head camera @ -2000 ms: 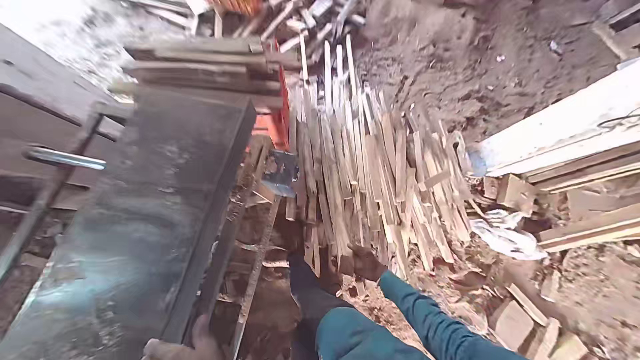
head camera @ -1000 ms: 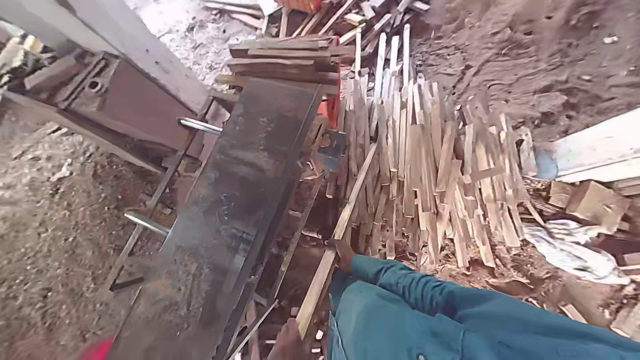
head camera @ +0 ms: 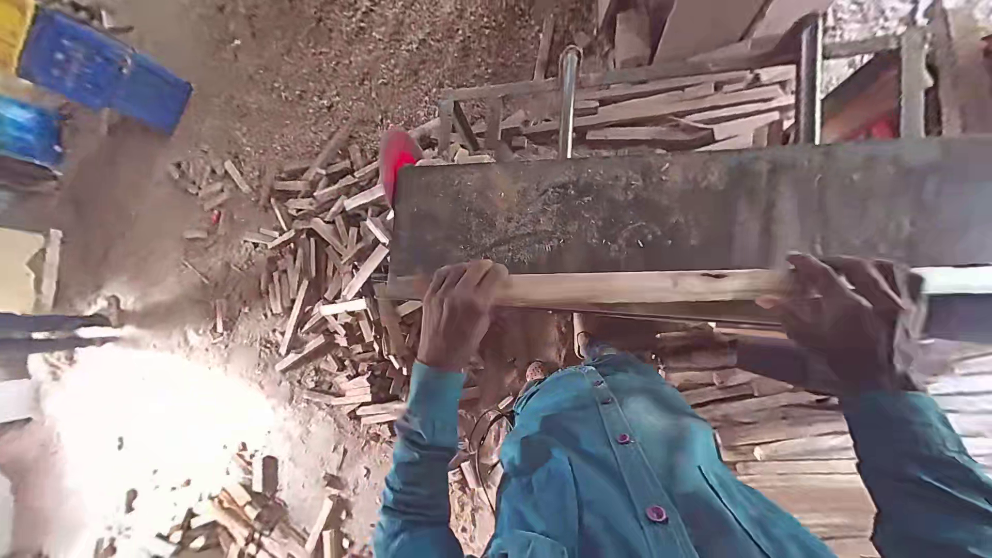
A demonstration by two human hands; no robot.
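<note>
A long narrow wooden strip (head camera: 643, 287) lies along the near edge of a dark, flat metal machine table (head camera: 620, 209) with fine chips on it. My left hand (head camera: 463, 310) grips the strip close to its left end, palm down. Farther right, my right hand (head camera: 849, 310) is closed around the same strip, its fingers over the table edge. Past my right hand the strip runs on toward the right frame edge. The undersides of both hands are hidden.
Metal rods (head camera: 568, 101) stick out from the table's far side, by a frame over stacked wood (head camera: 659, 116). A red rounded part (head camera: 397, 164) sits at its left corner. Short offcuts (head camera: 333, 256) litter the ground left. More long strips (head camera: 798, 434) lie near my right arm. Blue containers (head camera: 105, 70) stand upper left.
The view has swung strongly round toward the table's other end. The wooden strip, held beside the table one second ago, now lies along the table's near edge with both my hands on it.
</note>
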